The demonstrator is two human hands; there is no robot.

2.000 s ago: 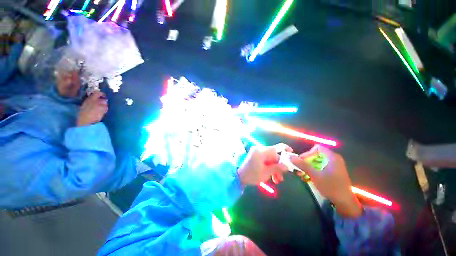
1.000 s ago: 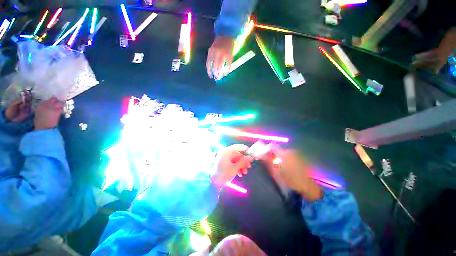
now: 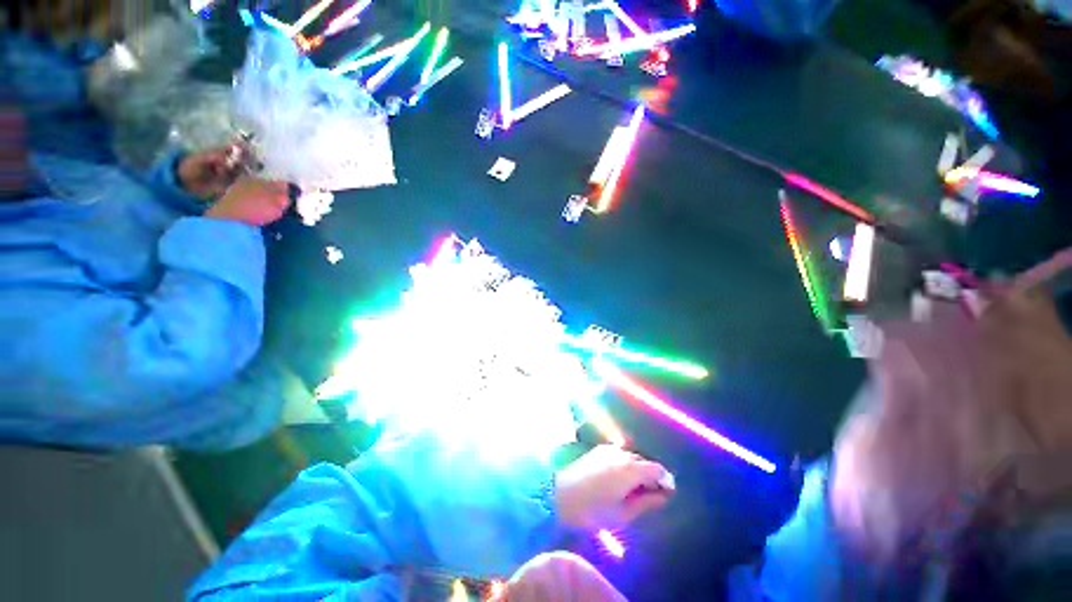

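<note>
My left hand [image 3: 611,485] is beside the lower right of an overexposed pile of lit LED strips [image 3: 470,365]. Its fingers are closed, with a small white piece [image 3: 667,481] at the fingertips. A short purple glowing end [image 3: 610,543] shows just below this hand; whether the hand holds it is unclear. My right hand [image 3: 952,412] is a large blurred shape at the right, above its blue sleeve. Its fingers and anything in them cannot be made out. A green strip [image 3: 658,358] and a pink-to-purple strip [image 3: 694,417] stick out of the pile to the right.
Lit strips with pale bars lie across the dark table, one pair [image 3: 617,159] at the upper middle, another [image 3: 861,261] near my right hand. At the left, a person in blue holds small items by a clear plastic bag [image 3: 317,129]. More strips [image 3: 600,29] lie at the top.
My hands were together over a white piece; now they are far apart, my right hand away to the right and blurred. The view has shifted, and the other person's hand at the top is gone.
</note>
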